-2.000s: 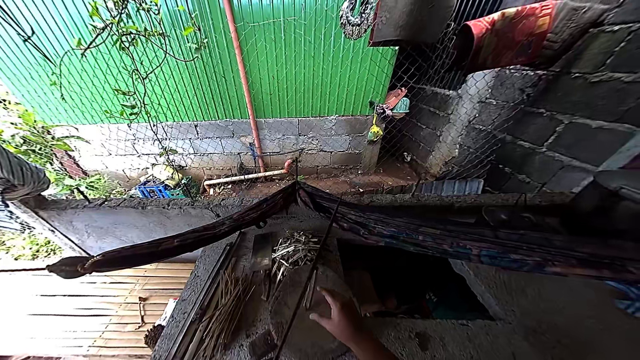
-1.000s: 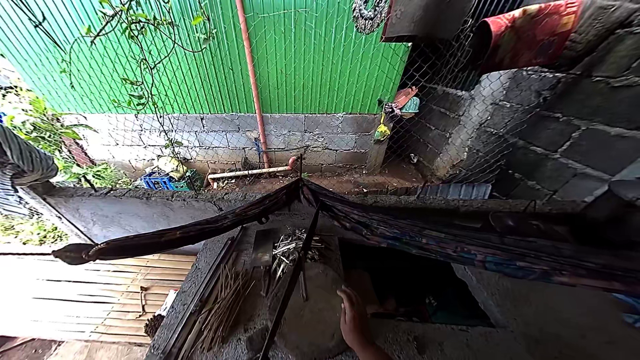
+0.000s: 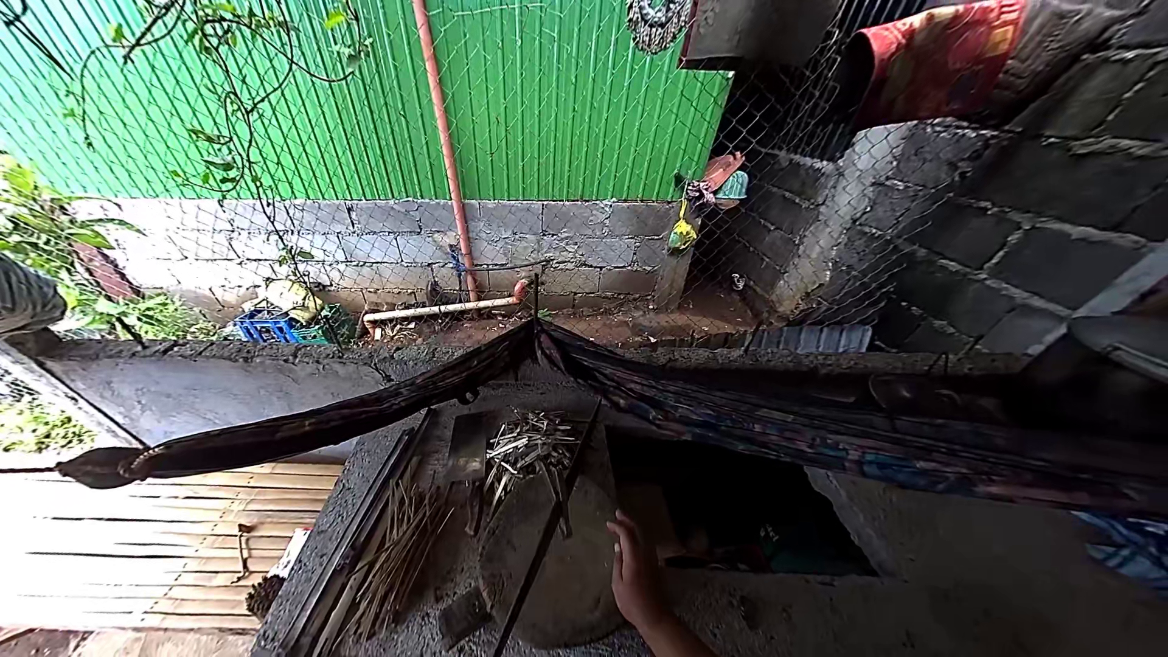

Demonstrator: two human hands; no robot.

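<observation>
My right hand [image 3: 636, 573] reaches in from the bottom, beside the right edge of a round flat board [image 3: 557, 584]; nothing is seen in it, and whether it touches the board is unclear. Behind the board lies a heap of short split sticks [image 3: 534, 447], with a dark flat blade-like piece [image 3: 467, 447] to its left. A bundle of long thin sticks [image 3: 397, 557] rests farther left. A dark thin pole [image 3: 547, 538] crosses over the board at a slant. My left hand is out of view.
A dark twisted cloth [image 3: 730, 420] hangs across the view, peaking at the wall top. A rectangular opening [image 3: 757, 511] lies right of my hand. Bamboo slats [image 3: 182, 538] are at left. Beyond stand a chain-link fence, a green corrugated wall [image 3: 566, 109] and a blue crate [image 3: 265, 326].
My right hand has moved to the right, from over the round board to its right edge. The dark pole's slant has shifted between frames.
</observation>
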